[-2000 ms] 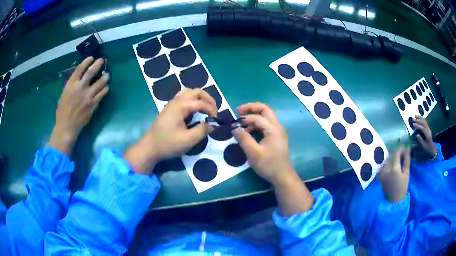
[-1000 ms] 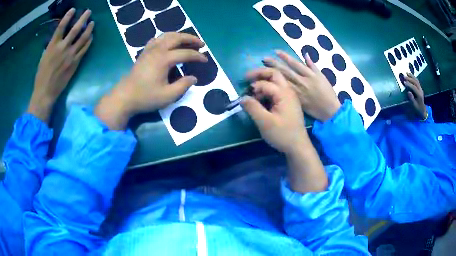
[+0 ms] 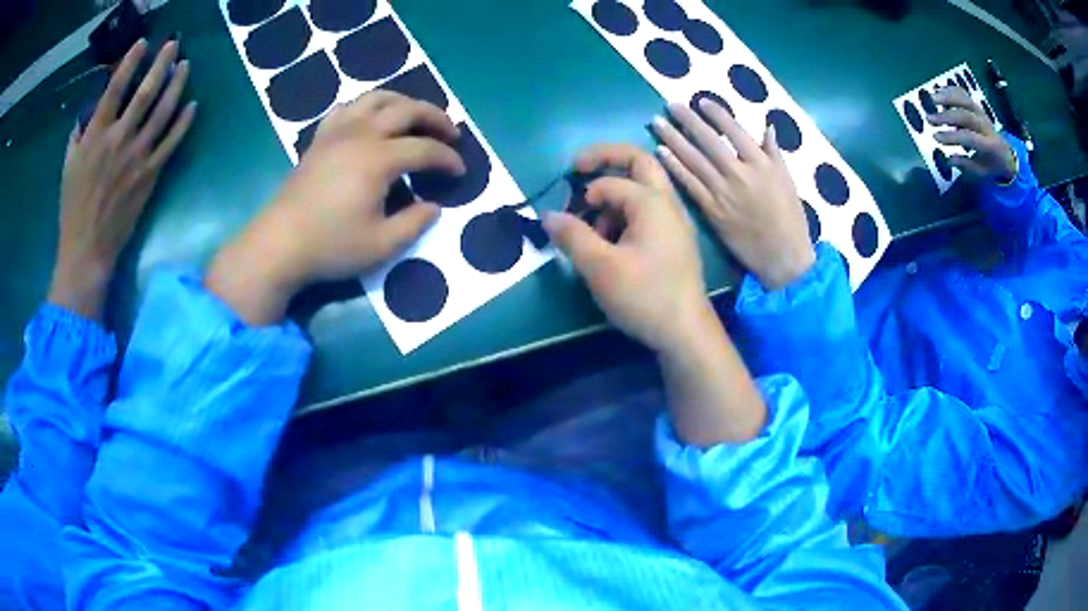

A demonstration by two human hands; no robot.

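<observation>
My left hand [image 3: 346, 191] is over the long white backing sheet [image 3: 400, 331], thumb and fingertips apart. Dark and white patches show between them; I cannot tell if these are a held piece or the sheet. My right hand [image 3: 632, 245] pinches a thin black loop, perhaps a ring or gasket [image 3: 544, 193], above the sheet's right edge. Part of it is hidden by the fingers. The sheet bears D-shaped black pads [image 3: 375, 50] farther up and round pads [image 3: 416, 290] at its near end.
Another person's hand [image 3: 113, 167] rests at the left by a dark part [image 3: 116, 32]. A hand [image 3: 746, 191] lies beside a second sheet [image 3: 859, 257] of round pads. At far right, a hand [image 3: 972, 129] touches a small sheet [image 3: 943, 167] near a dark pen [image 3: 997, 86].
My hands have moved apart from each other. The view has tipped down, so the back row of black units is out of frame. Another person's hand has come in beside my right hand.
</observation>
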